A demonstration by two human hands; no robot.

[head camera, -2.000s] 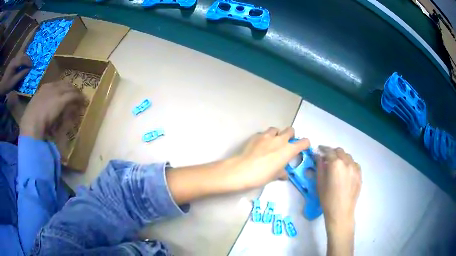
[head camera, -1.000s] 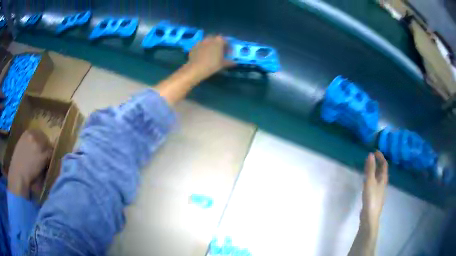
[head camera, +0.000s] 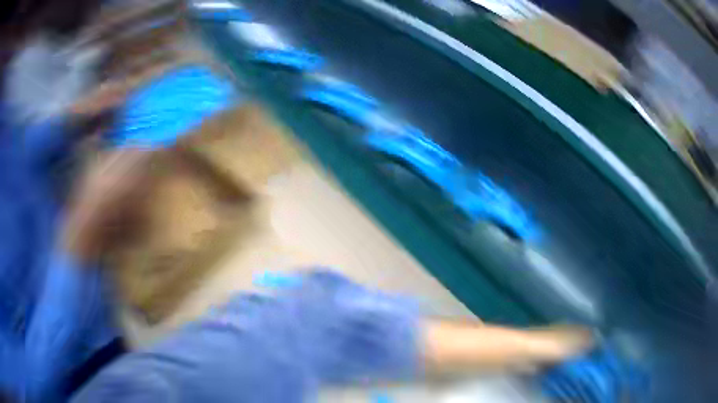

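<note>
The picture is strongly blurred. My left hand reaches to the lower right, at the stack of blue shells on the belt's near edge. Its fingers are too blurred to tell whether they hold a shell. My right hand is not in view. Several blue controller shells lie in a row along the dark green belt. A small blue clip lies on the beige board, just beyond my sleeve, and another blue bit shows at the bottom edge.
At left a person in blue has an arm over an open brown cardboard box. Beyond it is a box of small blue parts. Cardboard lies across the belt.
The view has swung, so the boxes appear further right. My left hand has left the shells in the belt's row and moved right to the stack. My right hand has gone out of view.
</note>
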